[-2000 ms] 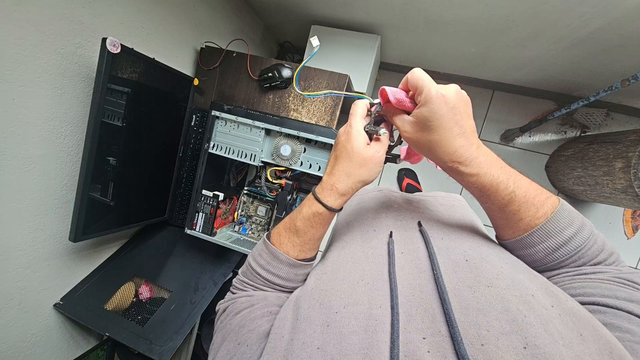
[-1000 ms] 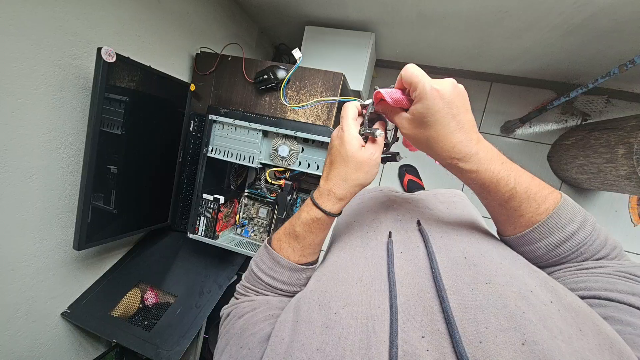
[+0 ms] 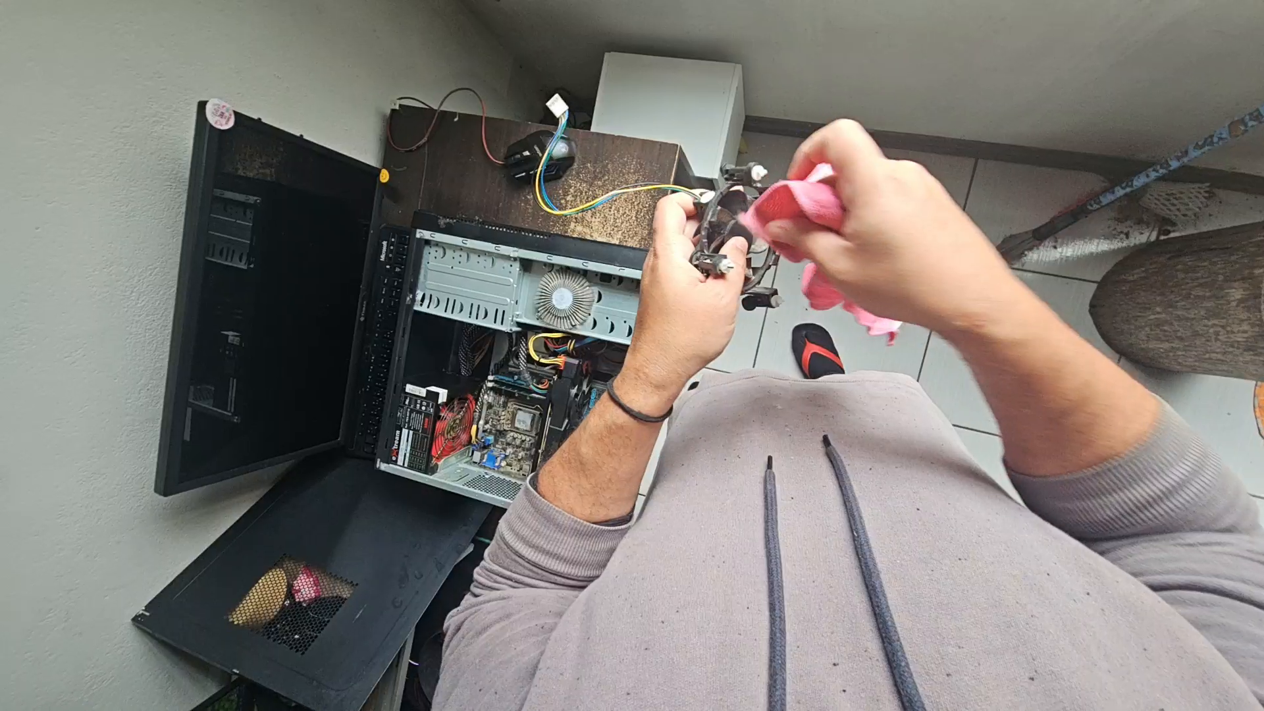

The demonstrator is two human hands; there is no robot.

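My left hand (image 3: 691, 296) grips a black CPU cooler fan (image 3: 733, 232) with pegged mounting legs, held up in front of me. Its yellow and blue cable (image 3: 597, 204) runs left to a white connector (image 3: 557, 106). Pinched in my right hand (image 3: 889, 222) is a pink cloth (image 3: 800, 205), which is at the fan's right side and hides part of it. Below and left of my left hand lies an open computer case (image 3: 513, 375) with its motherboard (image 3: 512, 427) exposed. A round finned aluminium heatsink (image 3: 564, 299) rests on the case's metal frame.
A monitor (image 3: 276, 306) and a keyboard (image 3: 380, 336) stand left of the case. A black side panel (image 3: 395, 563) leans below. Behind the case, a computer mouse (image 3: 540, 155) is on a dusty wooden surface (image 3: 632, 163) beside a white box (image 3: 668, 104). A wooden stump (image 3: 1180, 296) stands at the right.
My right hand has shifted slightly right relative to my left hand, and more of the pink cloth and the fan now shows. My left hand keeps its hold on the fan.
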